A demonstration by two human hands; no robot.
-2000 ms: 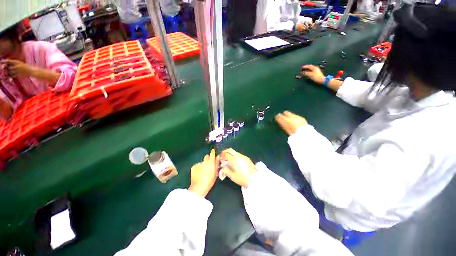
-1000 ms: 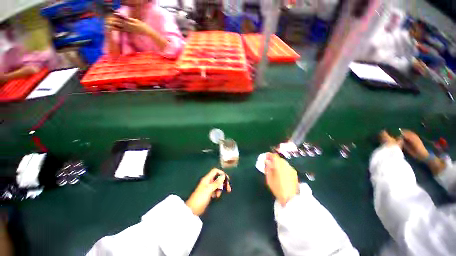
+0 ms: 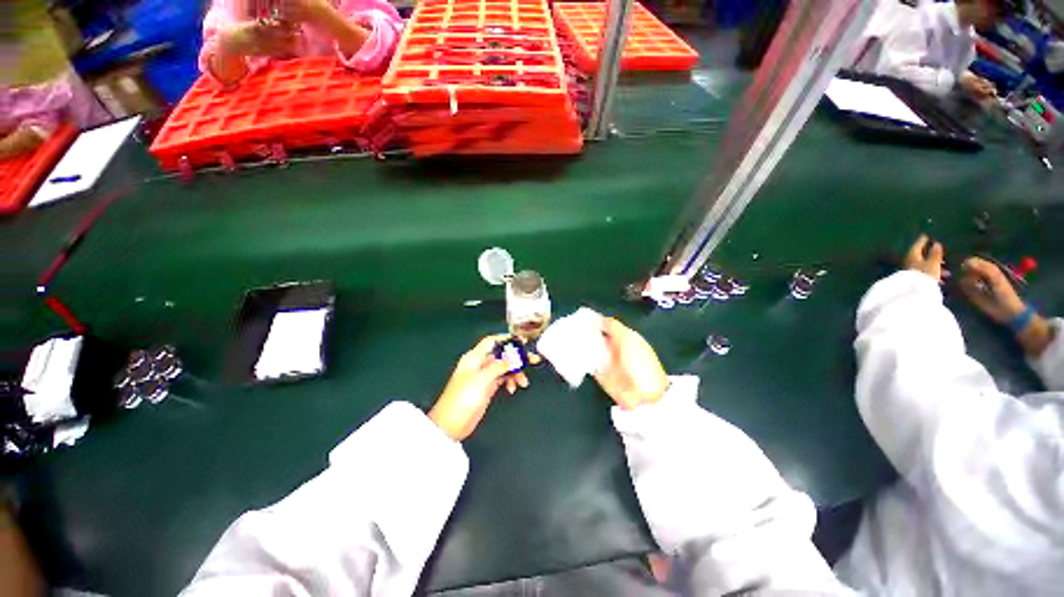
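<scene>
My left hand [image 3: 474, 387] holds a small dark watch head [image 3: 510, 355] with a shiny rim between its fingertips. My right hand [image 3: 630, 363] holds a white wiping cloth [image 3: 572, 344] by its right side, just right of the watch head. Whether the cloth touches the watch head is hard to tell. The squat whitish solvent bottle [image 3: 529, 303] stands just beyond my fingers, and its pale round lid [image 3: 496, 266] lies beside it at the upper left.
Watch heads cluster at the metal post [image 3: 764, 146] and at left [image 3: 148, 376]; one lies alone [image 3: 716, 344]. A small black tray [image 3: 247, 338] holds white paper. Orange-red trays [image 3: 484, 88] stand across the bench. A neighbour's white sleeves [image 3: 933, 385] are close at right.
The view has turned left since the earliest frame. My hands, close together then, parted and have now come near each other by the bottle. The cloth now shows spread from my right hand.
</scene>
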